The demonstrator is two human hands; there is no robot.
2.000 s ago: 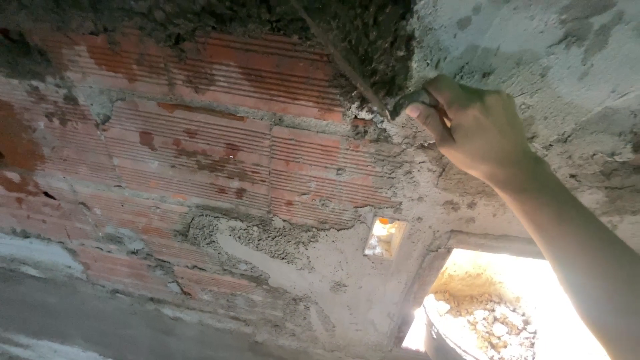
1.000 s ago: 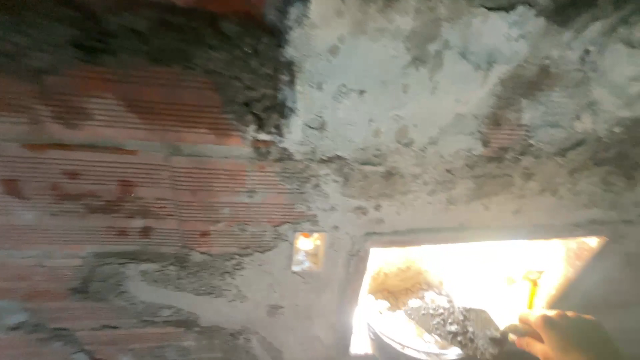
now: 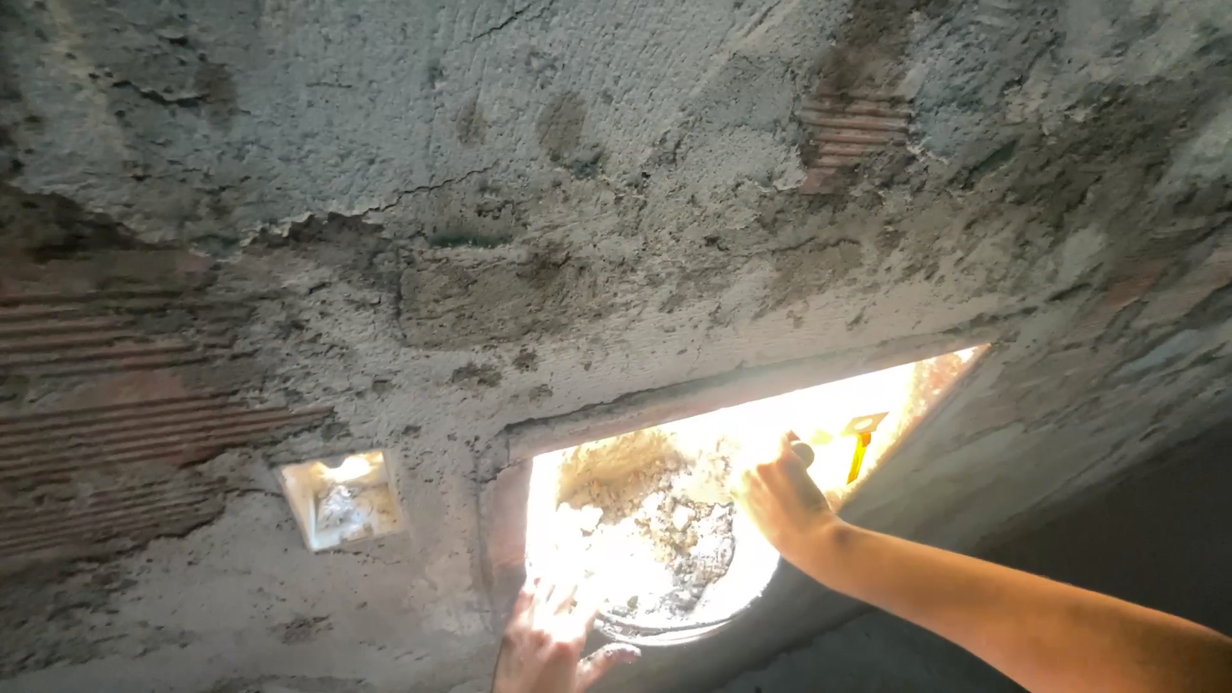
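Note:
My right hand [image 3: 784,496] is closed on a tool's handle [image 3: 801,452] in the bright wall opening, above the right part of a round container. The rest of the tool is lost in glare; in the earlier frame it looks like a trowel. My left hand [image 3: 553,630] has its fingers spread against the near left rim of the container [image 3: 674,635]. Lumpy grey mortar [image 3: 688,539] fills much of the container. Strong glare hides the left fingertips and part of the rim.
Rough, partly plastered wall [image 3: 577,308] surrounds the opening, with ribbed clay brick [image 3: 115,423] bare at the left. A small square electrical box recess [image 3: 342,500] sits left of the opening. A yellow-handled tool [image 3: 859,452] lies at the opening's right side.
My right hand has moved from the wall beside the brick down to the container in the opening. My left hand has come into view at the rim. The view has swung right.

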